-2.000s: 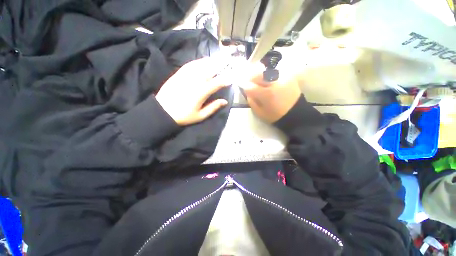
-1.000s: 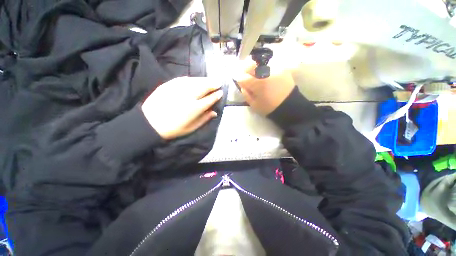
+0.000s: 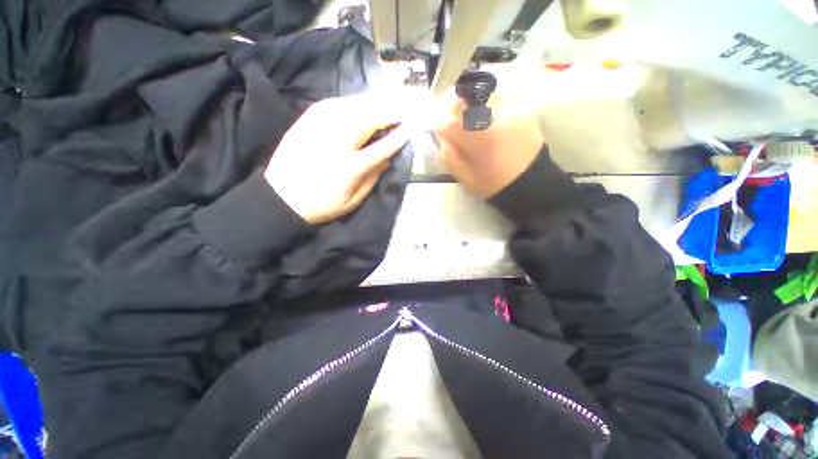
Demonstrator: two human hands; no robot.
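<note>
A black garment (image 3: 188, 125) is heaped left of the needle and runs under my left hand. My left hand (image 3: 332, 161) lies on its right edge, fingers bent and thumb toward the bright spot below the presser foot (image 3: 414, 76). My right hand (image 3: 491, 160) is just right of the needle area, partly behind the black knob (image 3: 477, 100), fingers drawn together toward the left fingertips. Glare washes out both sets of fingertips, so whatever lies between them, and any label, cannot be made out.
The pale sewing machine head (image 3: 717, 81) fills the upper right. The ruler-marked table edge (image 3: 448, 272) is in front of my body. A blue bin (image 3: 758, 224) stands at the right, with white tape (image 3: 717, 204) hanging beside it. Bright green fabric (image 3: 801, 282) lies at the far right.
Since one second ago my left hand has moved up and right, closer to the needle and my right hand. The view has also shifted slightly.
</note>
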